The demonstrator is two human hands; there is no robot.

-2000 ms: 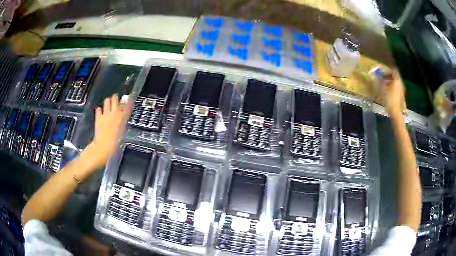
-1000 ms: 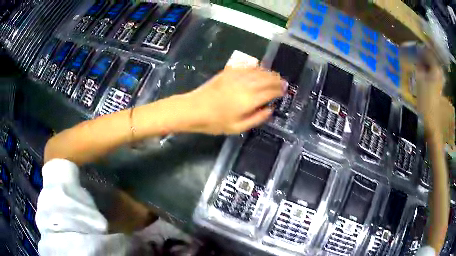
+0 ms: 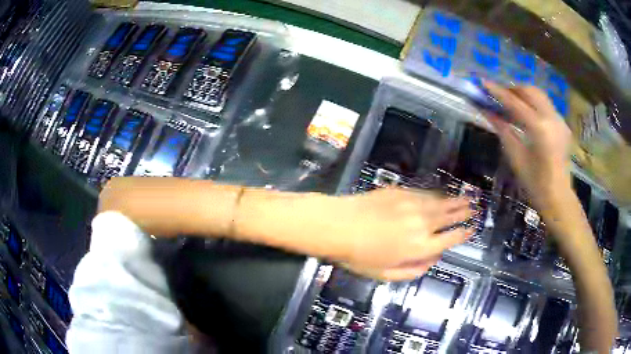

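My left hand (image 3: 394,231) reaches across the near-left part of a clear blister tray (image 3: 304,290), over the keys of black keypad phones. Its fingers are slightly apart and I see nothing in them. My right hand (image 3: 536,131) is above the tray's far row, with a blurred small blue-and-white piece (image 3: 486,97) pinched in its fingertips. The back-row phone (image 3: 401,138) has a plain dark screen; the phone beside it (image 3: 479,151) is also dark. Several phones are partly hidden by my hands. A white card with orange print (image 3: 333,124) lies on the dark green mat.
A second tray at the left holds phones with blue-marked screens (image 3: 225,50). A pale film sheet with blue-printed pieces (image 3: 451,66) lies beyond the main tray, near tan cardboard (image 3: 607,148). A white rail (image 3: 339,47) runs along the far side. Stacked trays stand far left.
My left hand has moved right over the phones, leaving the card exposed on the mat. My right hand has come from the far right towards the tray's back row.
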